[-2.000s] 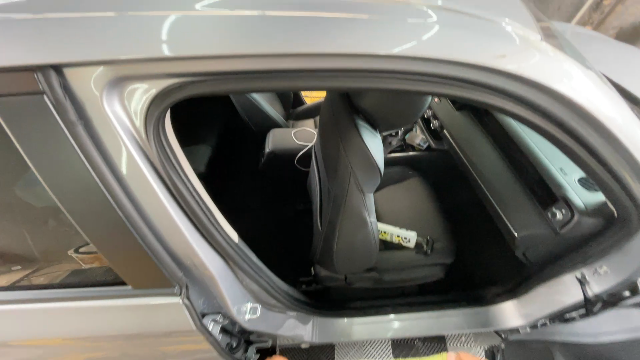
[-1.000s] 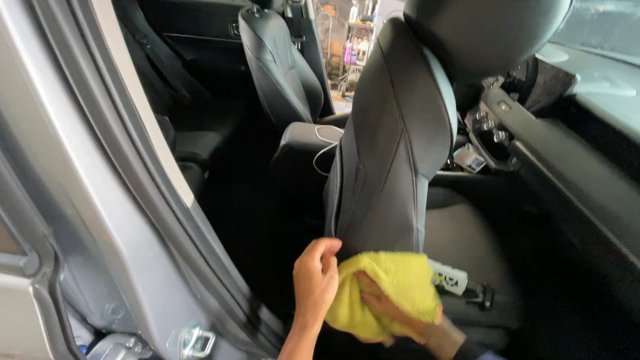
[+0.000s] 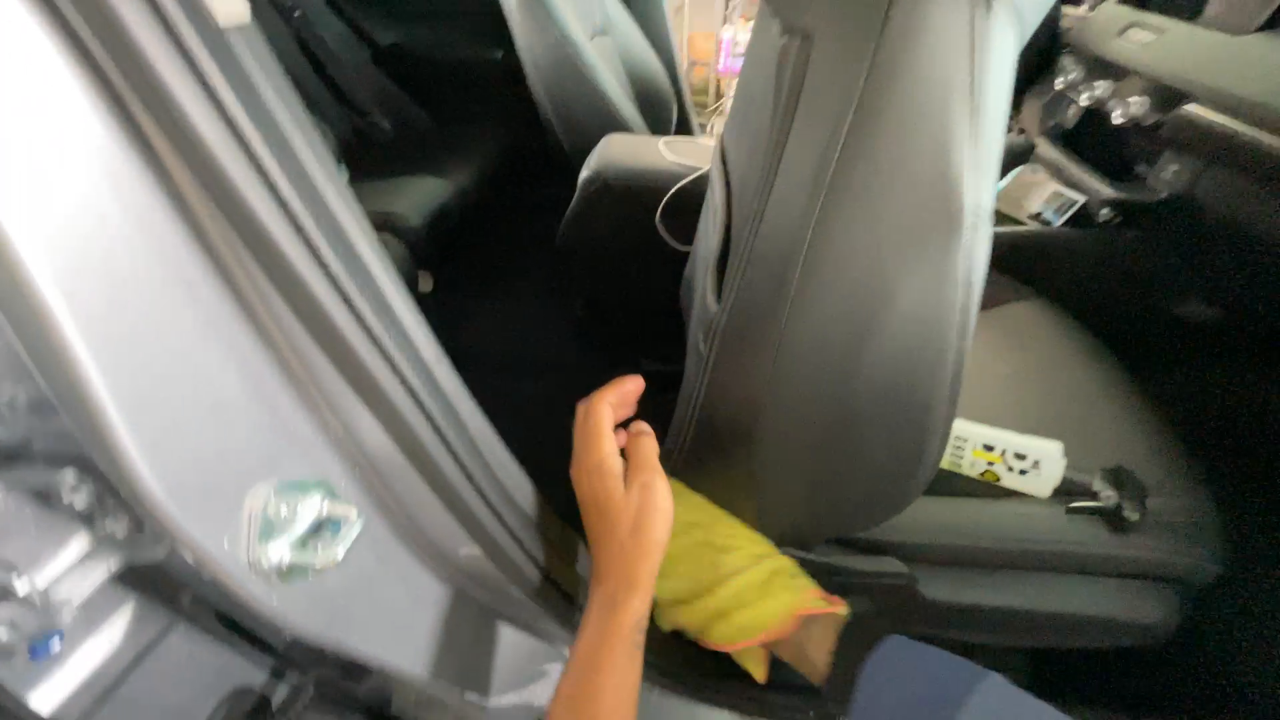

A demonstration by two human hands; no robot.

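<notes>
My left hand is raised beside the lower back edge of the black leather front seat backrest, its fingers slightly curled and nothing seen in them. Behind it, my right hand is mostly covered by a yellow microfiber cloth with an orange edge, low by the base of the backrest. The cloth lies over the fingers, which are hidden. On the seat cushion a white bottle with a black trigger sprayer lies on its side.
The car's door pillar with a metal striker runs along the left. A centre armrest with a white cable stands behind the backrest. Another front seat is farther off. The seat's side trim is low on the right.
Two seconds ago the view was from outside the door opening. A second ago both hands were at the cloth on the backrest's lower side; now the cloth is lower and my left hand is off it.
</notes>
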